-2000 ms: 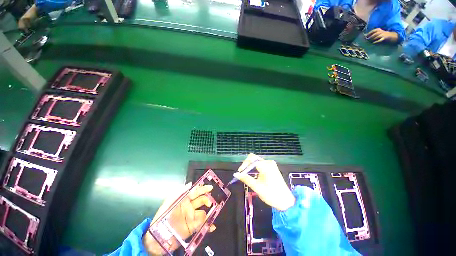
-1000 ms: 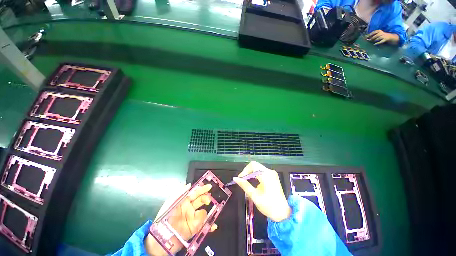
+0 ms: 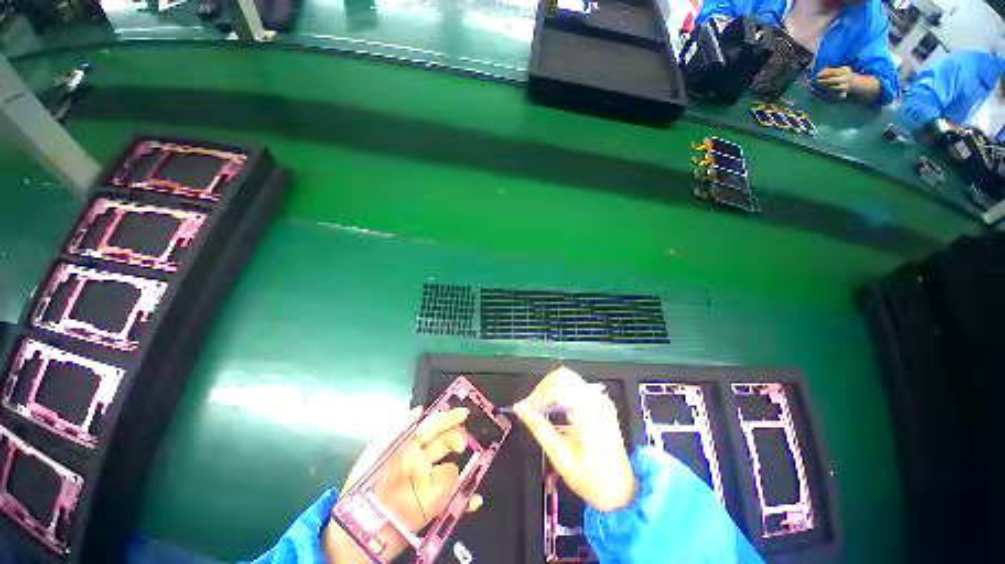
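My left hand (image 3: 417, 480) holds a pink phone middle frame (image 3: 380, 531) tilted above the left part of the foam tray in work (image 3: 617, 370). My right hand (image 3: 579, 432) holds thin tweezers (image 3: 509, 410), their tip at the upper right edge of the held frame. The tweezers are mostly hidden by the fingers; no pad can be made out at the tip. More frames (image 3: 776, 463) lie in the tray slots, one partly under my right hand. The larger pad sheet (image 3: 573, 316) and the smaller pad sheet (image 3: 446, 310) lie flat beyond the tray.
A side tray of frames (image 3: 220, 259) stands at left. Stacked black foam trays (image 3: 942, 375) stand at right. Display modules (image 3: 727, 174) lie on the far green strip. An empty black bin (image 3: 604, 61) is at the far side. People in blue smocks (image 3: 860, 39) sit opposite.
My right hand has shifted slightly down and left and turned, with the tweezers still at the held frame's upper right edge. The display modules have moved left along the strip.
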